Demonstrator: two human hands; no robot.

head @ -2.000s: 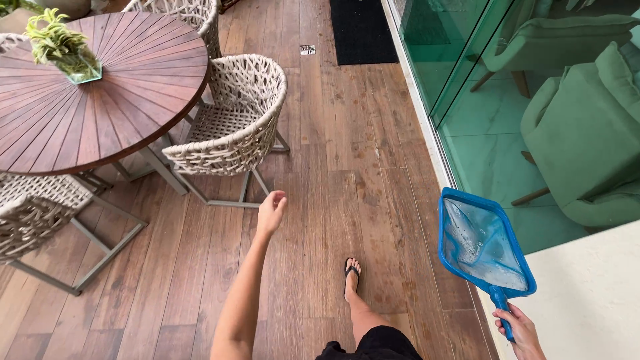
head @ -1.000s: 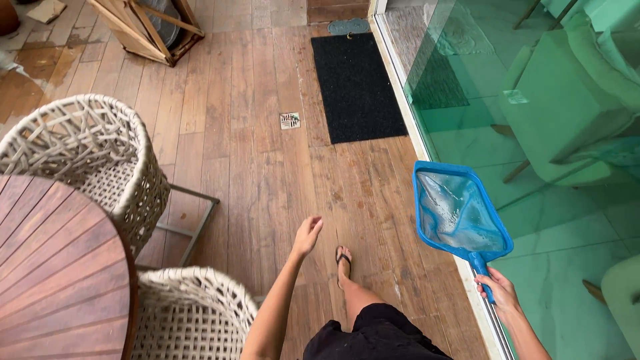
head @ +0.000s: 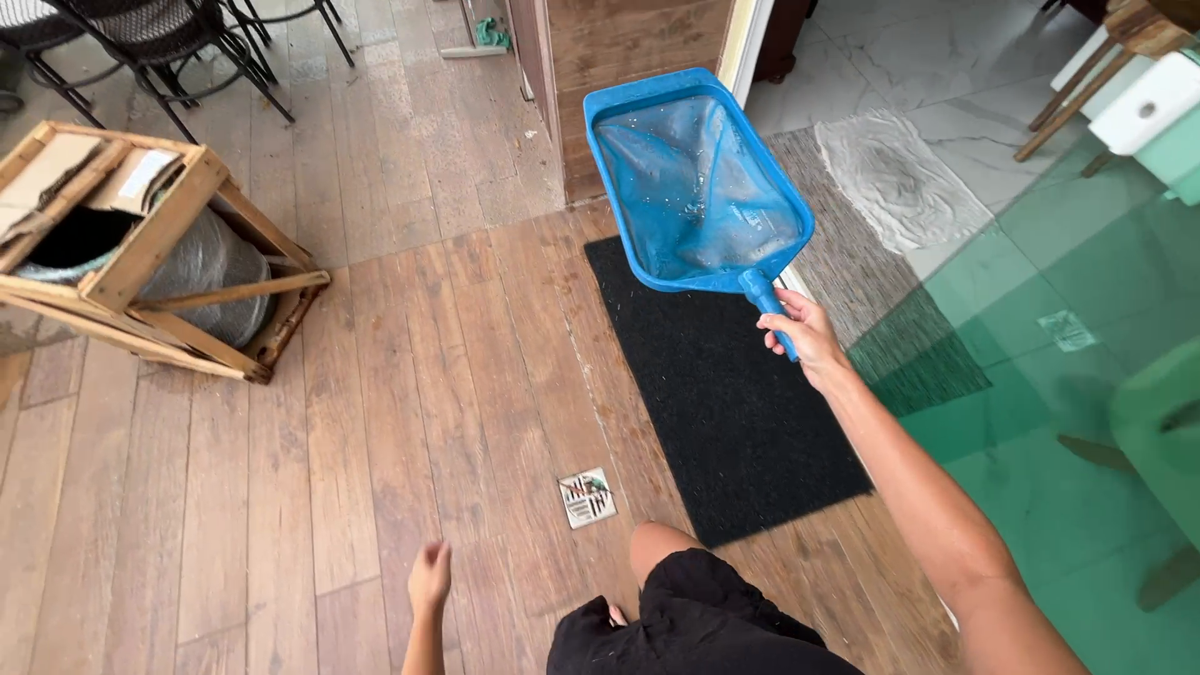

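Observation:
My right hand [head: 804,336] grips the short handle of a blue pool skimmer net [head: 698,187], right of centre in the head view. The net's frame is a rounded rectangle, and its thin mesh sags and looks wet, with small bright specks. It is held above a black doormat [head: 731,412], covering the mat's far end. My left hand [head: 430,574] hangs at the lower middle over the wood-look floor, with nothing seen in it; its fingers look loosely curled, blurred at the tips. A square floor drain cover [head: 588,498] lies between that hand and the mat.
A wooden crate [head: 155,244] holding a plastic-wrapped round object stands at left, with dark woven chairs [head: 178,42] beyond. A wood-clad wall end [head: 642,56] rises behind the net. Green glass [head: 1059,450] is at right; a grey rug [head: 872,262] and crumpled cloth [head: 895,178] lie inside the doorway.
The view has moved forward along the floor, past the round table and woven armchairs, to the doormat and doorway. My right hand has raised the skimmer net from beside the glass to over the mat.

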